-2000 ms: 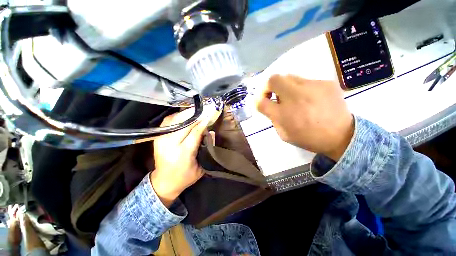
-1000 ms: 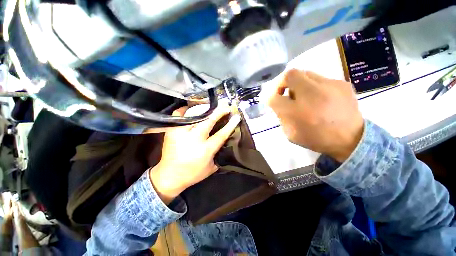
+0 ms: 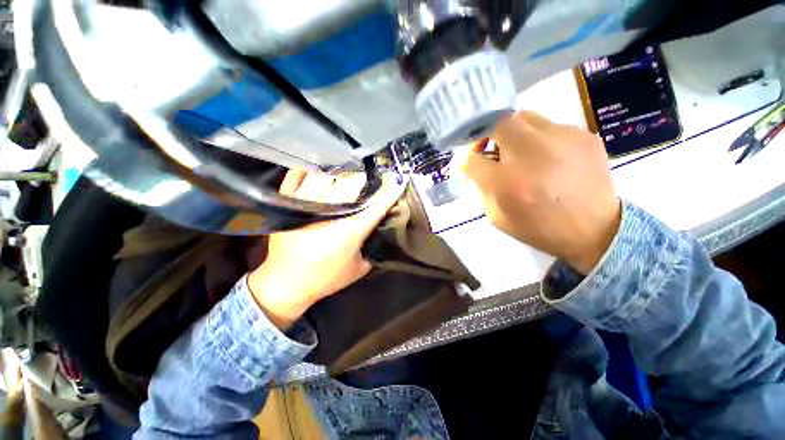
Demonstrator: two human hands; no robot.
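Note:
The black to dark brown garment [image 3: 387, 314] lies heaped left of and below the needle. An olive strip [image 3: 422, 243] runs from the needle area to the table's front edge, its dark end uppermost there. My left hand [image 3: 318, 262] holds the cloth beside the presser foot [image 3: 400, 159]; its fingertips are partly hidden behind the machine's blurred rim. My right hand [image 3: 547, 185] is curled right of the foot, under the white ribbed knob [image 3: 465, 96]; whether it holds anything is hidden.
The white machine head with a blue stripe [image 3: 318, 62] fills the top. A lit smartphone [image 3: 633, 103] lies at upper right, with snips [image 3: 759, 136] beyond it. A printed ruler [image 3: 740, 225] edges the table. Another person's arm [image 3: 34, 400] shows at lower left.
My left hand and the cloth have moved up towards the foot. The olive strip's loop has flattened and its end has come forward. The view has shifted, with the knob now further right.

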